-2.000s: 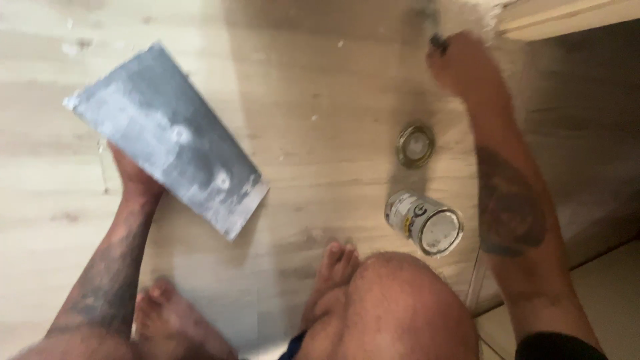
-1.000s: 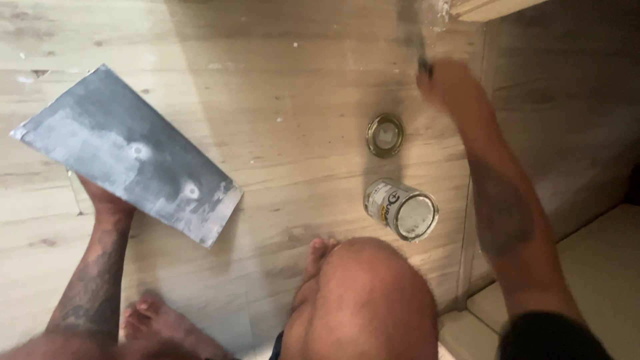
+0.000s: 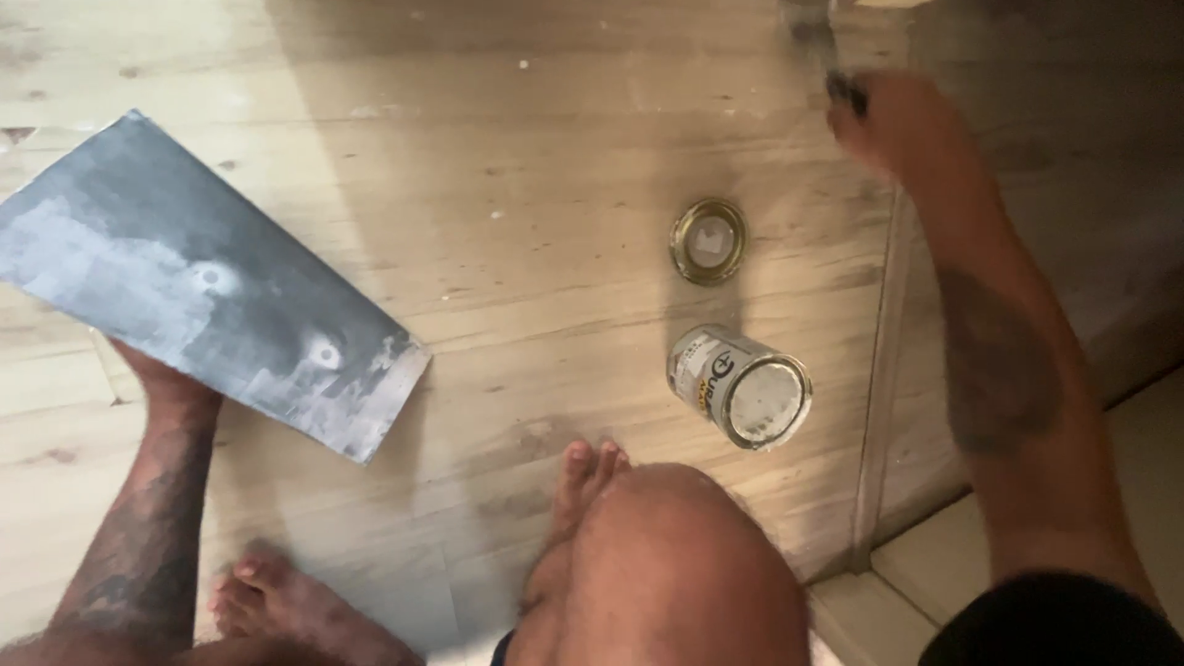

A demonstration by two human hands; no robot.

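Observation:
At the left, my left hand (image 3: pixel 176 384) holds a rectangular panel (image 3: pixel 268 305) from beneath; its fingers are hidden. The panel is gray with whitish patches and two pale round spots. My right hand (image 3: pixel 893 120), at the upper right, is closed on the dark handle of a blurred tool (image 3: pixel 819 42) with a wide, flat end; its exact kind cannot be told. Between the hands, a round metal lid (image 3: pixel 709 241) lies on the floor. Nearer my knee is a metal can (image 3: pixel 740 384) with a printed label and a whitish top or content.
Wood-look flooring (image 3: pixel 518 231) with small white specks spreads beneath everything. A floor joint strip (image 3: pixel 883 370) runs along the right, beside beige tiles (image 3: pixel 943 546). My bent knee (image 3: pixel 684 564) and bare feet are at the bottom. A pale edge (image 3: pixel 893 3) shows at the top right.
My right hand remains shut on the tool, which shows in a different position near the top edge. My left hand still supports the panel. The view has shifted.

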